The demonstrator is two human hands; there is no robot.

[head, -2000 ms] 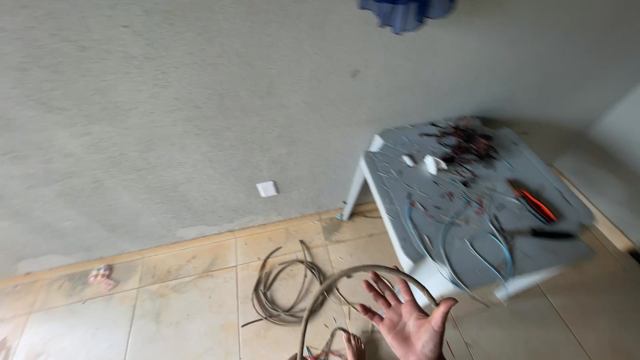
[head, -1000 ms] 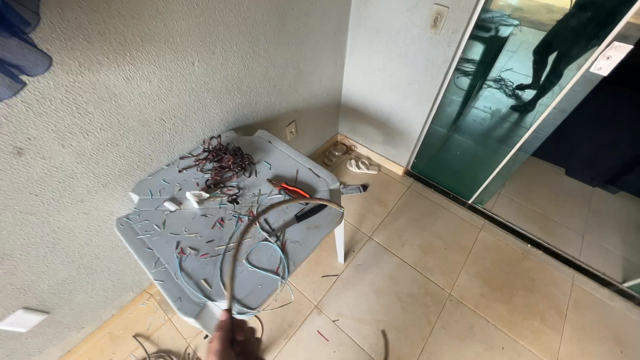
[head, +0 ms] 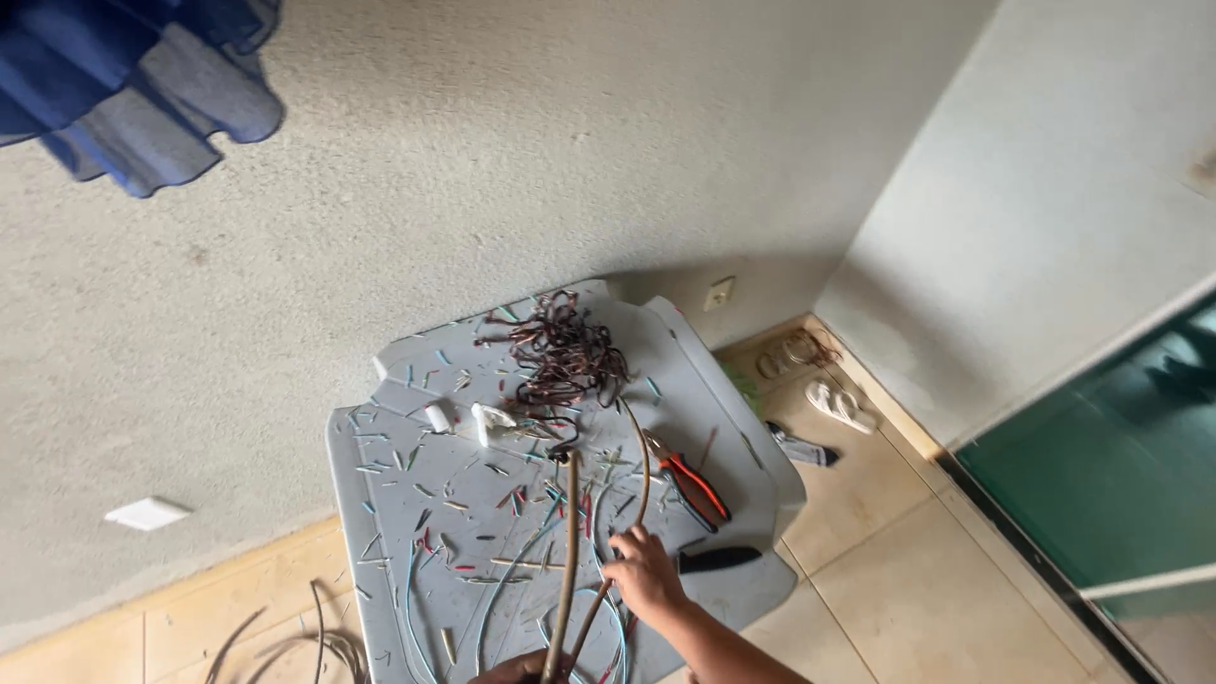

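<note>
My right hand [head: 641, 570] pinches a brown sheathed cable [head: 647, 475] above the grey plastic table [head: 349, 475]. At the bottom edge, my left hand [head: 518, 670] is closed around a length of brown cable [head: 567, 570], partly cut off by the frame. Beyond both hands lies a tangled heap of dark wires [head: 565, 356]. Right of the cable are pliers with orange and black handles [head: 693, 484] and a black-handled tool [head: 719, 559]. Light blue wire [head: 489, 608] curves over the tabletop among many short coloured insulation scraps.
White plastic pieces [head: 489, 421] lie on the table. Coiled cable [head: 318, 655] rests on the floor at lower left. White sandals [head: 841, 407] sit by the corner wall, which has a socket [head: 719, 293]. A glass door [head: 1121, 475] stands at right; blue fabric [head: 142, 85] hangs upper left.
The view has swung considerably. A second ago one hand held up the curved cable and the other was out of view; now both hands are on cable over the table.
</note>
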